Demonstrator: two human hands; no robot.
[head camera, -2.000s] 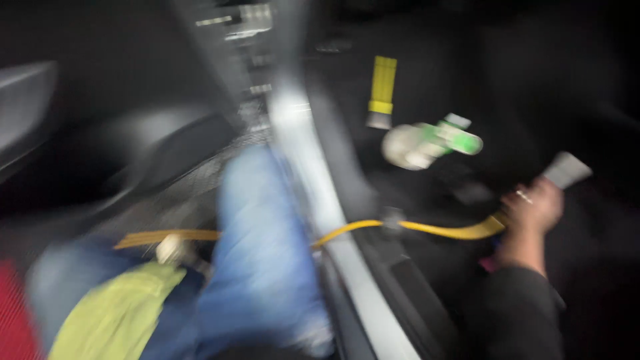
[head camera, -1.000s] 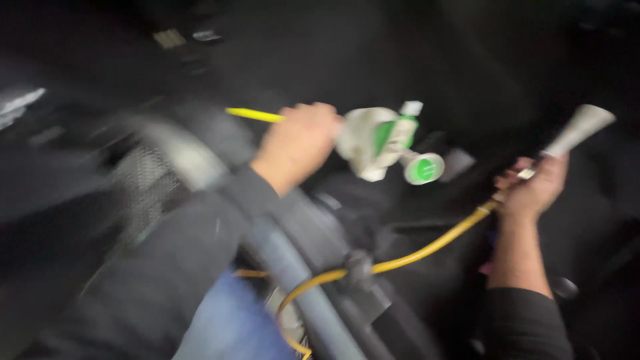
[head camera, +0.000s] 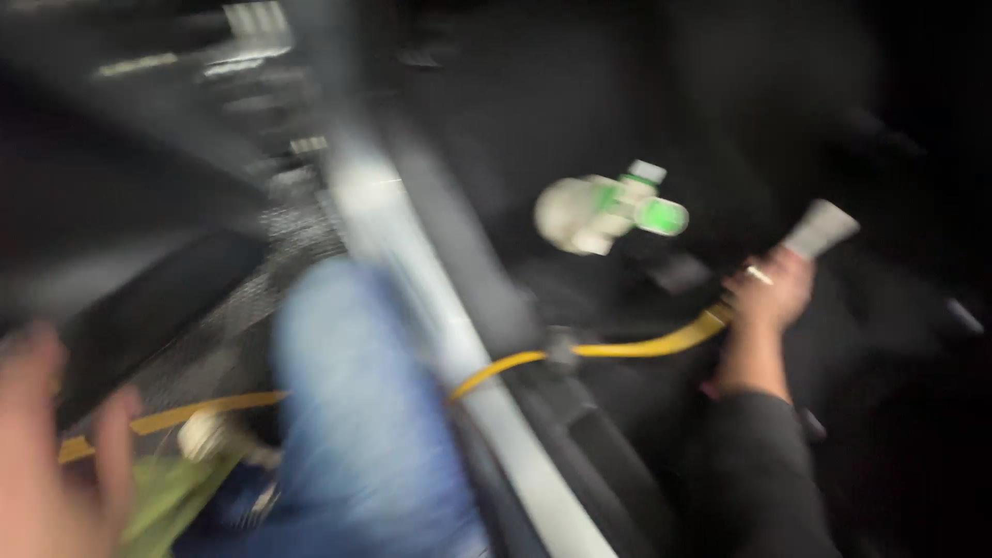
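Note:
My right hand is closed around a light-coloured flared nozzle at the right. A yellow hose runs left from that hand, across the metallic door sill of a vehicle and behind my knee. My left hand, cut off by the left edge, has its fingers apart and nothing visible between them. Beyond the sill, up and left of my right hand, a white and green item, perhaps bottles, lies on the dark vehicle floor. Blur hides its details.
My knee in blue jeans is beside the sill. A yellow-green cloth and a whitish object are at lower left. A dark door panel stands at the left.
My left hand, which was beside the white and green item one second ago, is now at the lower left. The yellow strip seen near that item earlier is no longer in view. My right hand keeps the nozzle.

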